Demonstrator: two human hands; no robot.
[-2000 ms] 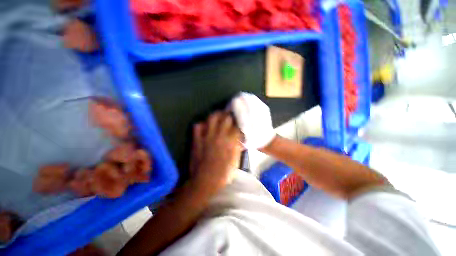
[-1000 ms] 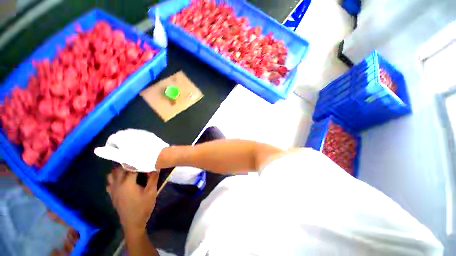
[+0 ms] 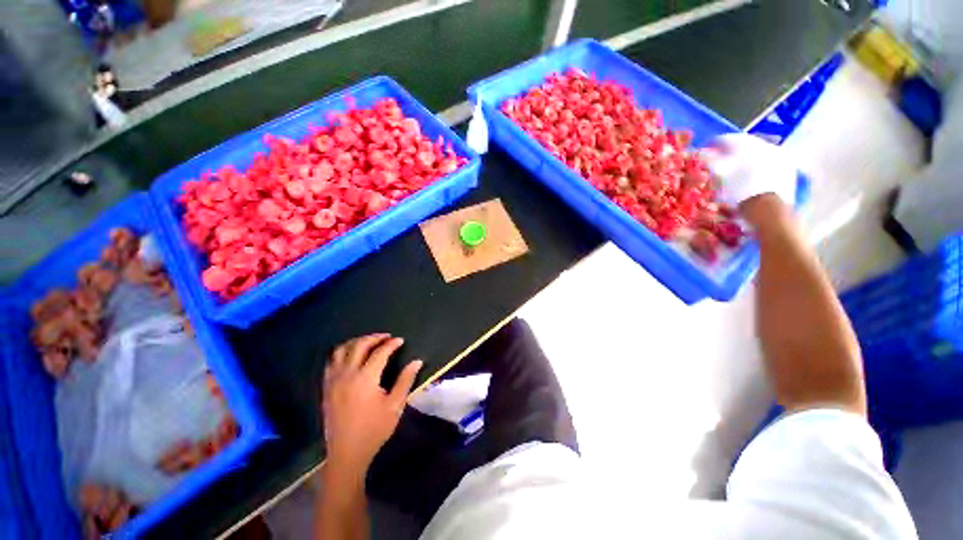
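Note:
My left hand [image 3: 364,396] is bare and rests on the dark bench near its front edge, fingers apart, with nothing visible in it. My right hand [image 3: 752,169], in a white work glove, is over the right end of the bin of finished assemblies [image 3: 660,253]. It is blurred, and whether it holds a part cannot be told. The green cup [image 3: 472,233] sits on the cardboard pad [image 3: 448,259] between the bins. Red moulded parts [image 3: 306,195] fill the centre bin. Brown mating parts [image 3: 74,316] lie around the plastic liner [image 3: 132,380] in the left bin.
A squeeze bottle [image 3: 477,129] stands between the centre and right bins. Stacked blue crates [image 3: 908,327] are at the far right on the floor. The bench edge [image 3: 475,346] runs in front of my lap. A green band of the line [image 3: 264,105] runs behind the bins.
My hands were together over the bench; they have parted. My right hand has moved right to the finished assemblies' bin, and my left hand has opened on the bench. The view has swung.

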